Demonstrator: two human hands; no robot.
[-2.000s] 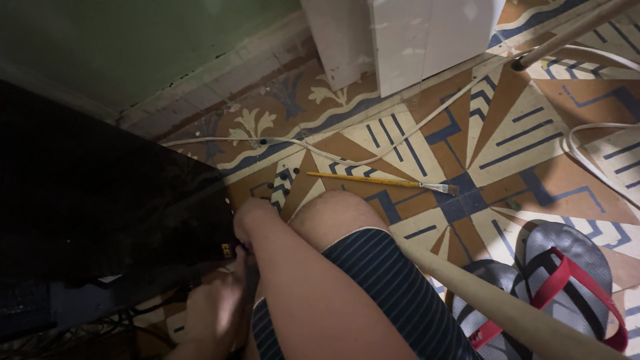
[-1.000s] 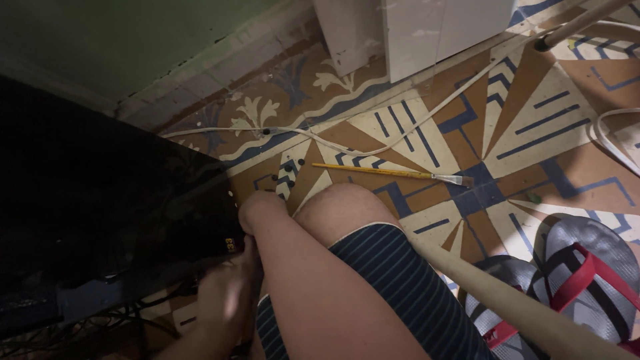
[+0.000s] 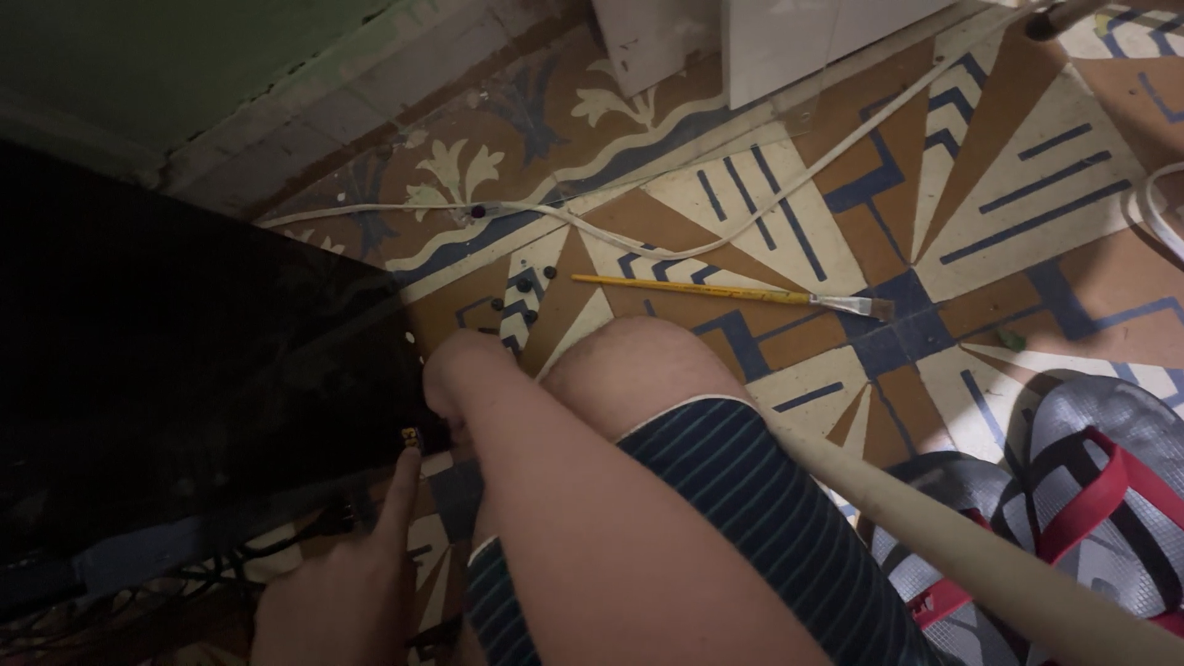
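A large dark, glossy case or cabinet (image 3: 213,370) fills the left side; its shape is hard to read in the dim light. At its right edge is my right hand (image 3: 462,375), bent at the wrist, with its fingers mostly hidden, so any hold is unclear. My left hand (image 3: 342,573) is lower left, its index finger extended to a small yellow marking (image 3: 410,437) on the dark edge and the other fingers folded out of sight. Several small black round pieces (image 3: 524,285) lie on the tiles beyond my right hand. Near them lies a yellow-handled paintbrush (image 3: 721,291).
A white cable (image 3: 647,250) runs over the patterned tile floor. Grey flip-flops with red straps (image 3: 1101,481) lie at right beside a pale pole (image 3: 943,527). Dark cables (image 3: 277,546) lie low at left. White panels (image 3: 786,46) stand by the green wall (image 3: 203,55).
My left hand, blurred and close beside my right hand before, has drawn a little to the left, with its index finger now at the yellow marking. My right hand stays at the dark edge.
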